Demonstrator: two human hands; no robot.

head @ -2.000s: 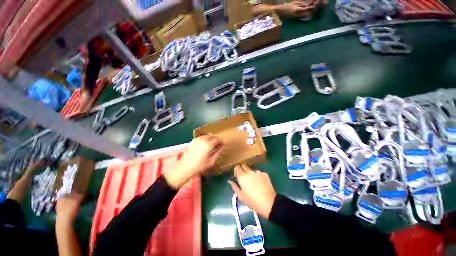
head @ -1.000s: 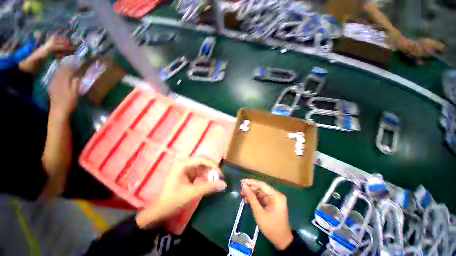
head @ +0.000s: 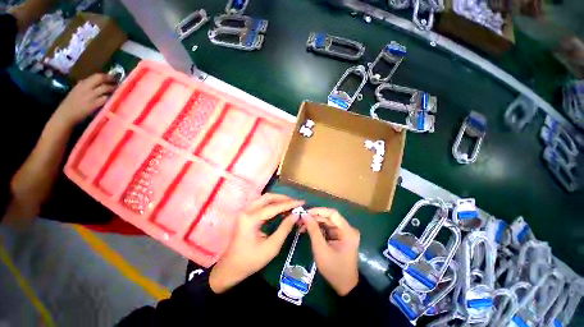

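Note:
My left hand [head: 253, 239] and my right hand [head: 333, 246] meet fingertip to fingertip. Between them they pinch a small white plastic part [head: 299, 211]. A looped product [head: 295, 276] with a blue-and-white end lies below them; its upper end is hidden by my fingers, so I cannot tell if the white part touches it. A shallow cardboard box [head: 333, 150] sits just beyond my hands with a few white parts [head: 376, 155] inside. A pink-red tray [head: 211, 150] is at the left, with tiny shiny parts [head: 144, 185] in two compartments.
Looped products [head: 477, 274] are heaped at the right. More lie scattered along the green belt [head: 282, 70] behind the box. A grey post [head: 157, 32] rises behind the tray. A neighbour's arm [head: 48, 147] and another parts box [head: 96, 51] are at the left.
My hands have come together; a second ago they were apart, with the white part in the left fingers. The neighbour's hand has moved to the tray's edge. The view has shifted.

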